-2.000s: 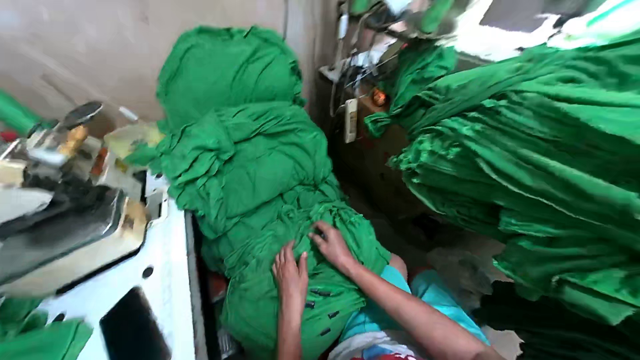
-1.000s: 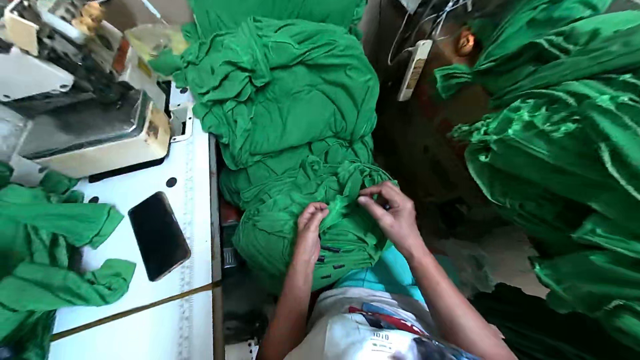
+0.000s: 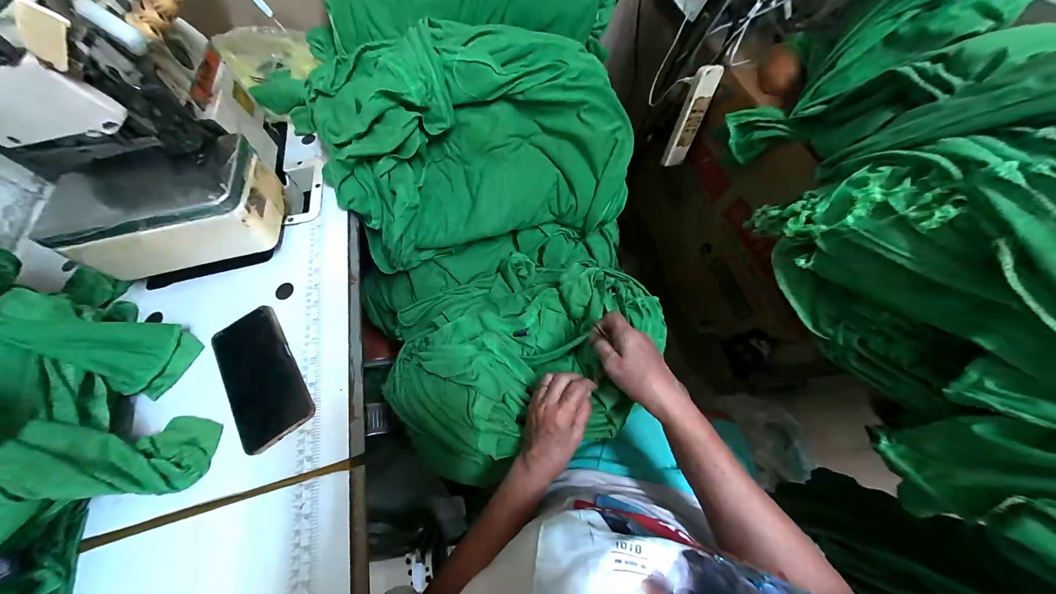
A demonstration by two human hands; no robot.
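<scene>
A heap of green fabric (image 3: 487,165) runs from the wall down to my lap, its nearest bundle gathered in loose folds. On that bundle's near side rests my left hand (image 3: 559,417), fingers bent against the cloth; whether it pinches any is unclear. Just to the right and farther up, my right hand (image 3: 629,356) pinches a fold of the green cloth between thumb and fingers. The two hands are close together, apart by a small gap. A small dark tag (image 3: 521,333) shows on the fabric beyond my left hand.
At left stands a sewing machine (image 3: 165,206) on a white table (image 3: 322,330), with a smartphone (image 3: 262,379) and green cloth pieces (image 3: 91,363). More green fabric (image 3: 932,272) hangs in a mass at right. A white power strip (image 3: 691,115) hangs near a cardboard box (image 3: 718,223).
My left hand has opened somewhat from a curled shape and lies lower on the cloth. The strip of cloth earlier raised between both hands is now lower, near my right hand.
</scene>
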